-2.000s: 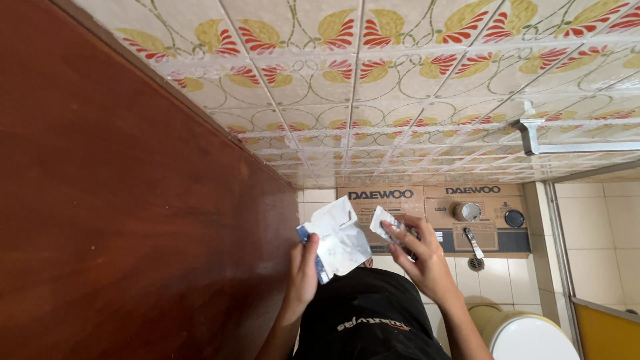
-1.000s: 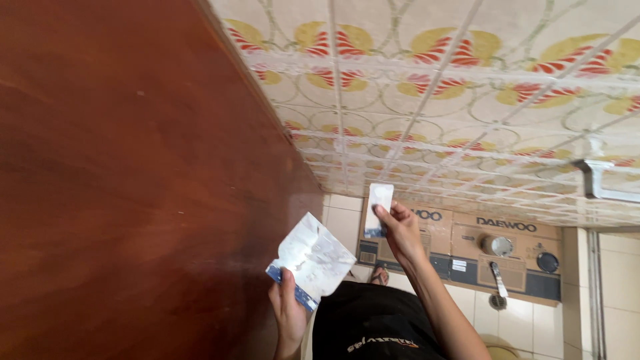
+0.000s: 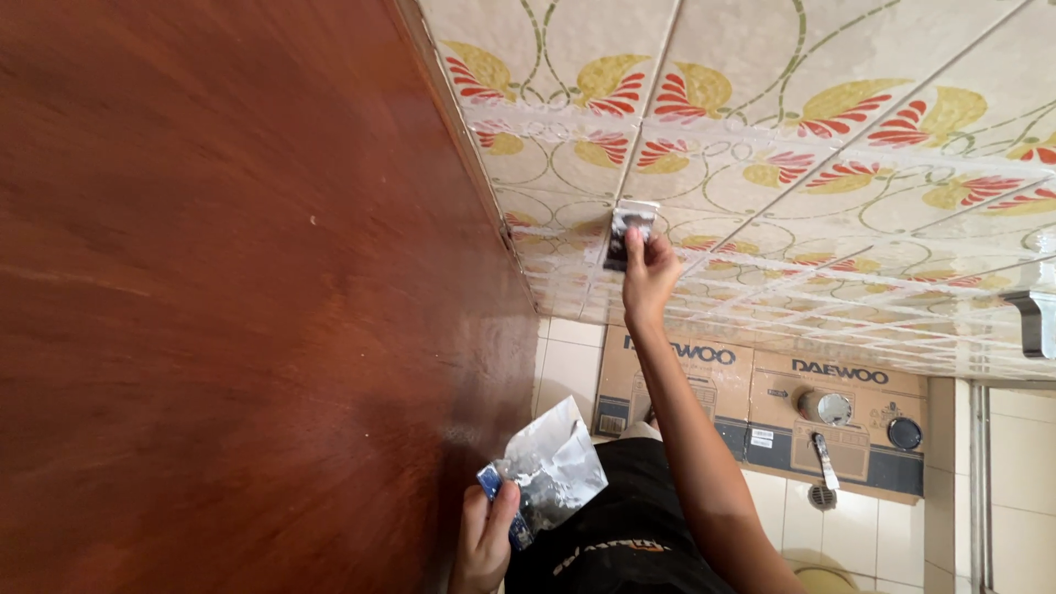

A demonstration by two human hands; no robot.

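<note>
At the lower centre, my left hand point(image 3: 488, 521) grips the blue edge of a wide scraper point(image 3: 554, 466), whose pale blade is smeared with white paste. My right hand point(image 3: 649, 272) is raised to the patterned wall tiles point(image 3: 701, 177) and pinches a small dark, flat spreader point(image 3: 620, 239) between thumb and fingers. White paste marks the spreader, and its pale edge lies at a vertical tile joint. Part of the spreader is hidden by my thumb and fingers.
Flattened cardboard point(image 3: 685, 371) covers floor tiles below. On it are an open tin point(image 3: 825, 407), a dark round lid point(image 3: 905, 432) and a paste-smeared putty knife point(image 3: 825, 460) reaching toward a floor drain point(image 3: 822, 497). A reddish-brown wooden panel point(image 3: 247, 289) stands left; a metal fixture point(image 3: 1036, 322) projects right.
My right hand has moved up to the tiled wall with the small spreader, away from the wide scraper. The left hand still holds the scraper low. The view has shifted.
</note>
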